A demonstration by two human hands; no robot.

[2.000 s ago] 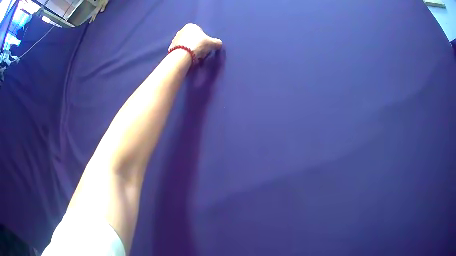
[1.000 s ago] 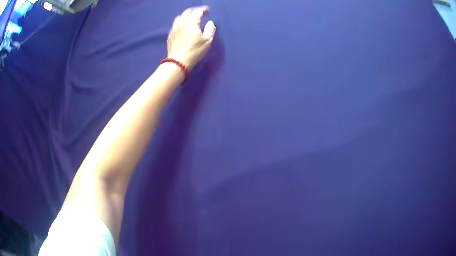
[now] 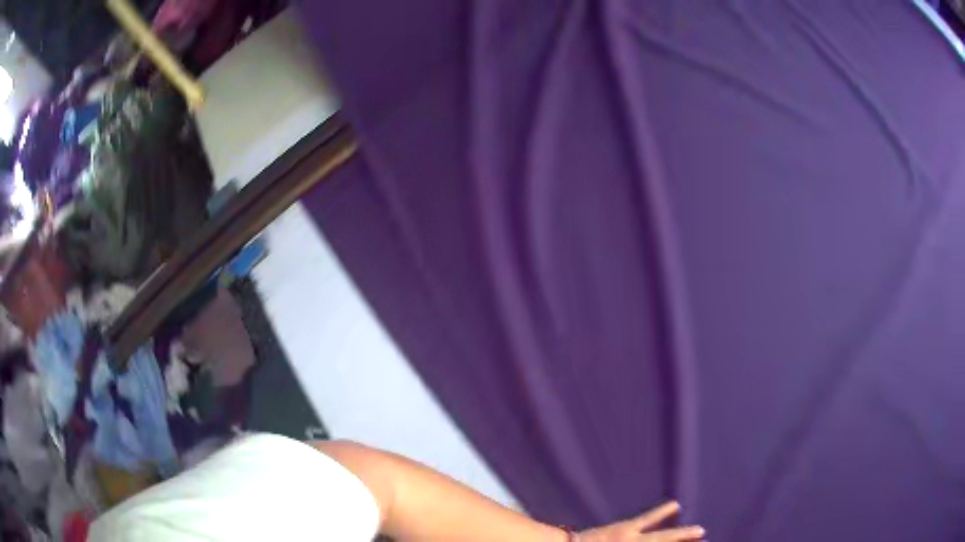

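The purple fabric (image 3: pixel 783 265) covers the centre and right of the view, with long raised folds running through it. Its raw edge runs diagonally across the white table (image 3: pixel 360 339). My left hand (image 3: pixel 640 527) is at the bottom edge, partly cut off, palm down on or just over the fabric, fingers apart. It appears to hold nothing. The brown guide rail (image 3: pixel 228 238) juts out past the table edge at the left, and its other end goes under the fabric. My right hand is out of the picture.
A blue block (image 3: pixel 246 257) sits beside the rail at the table edge. A yellowish rod (image 3: pixel 159 53) sticks out at the upper left. Mixed fabric scraps (image 3: pixel 127 413) and a dark greenish heap (image 3: pixel 153 180) lie left of the table.
The view has swung left, bringing the table edge, rail and scraps into sight. My left hand has gone from the top of the picture to the bottom edge. Folds now show across the fabric.
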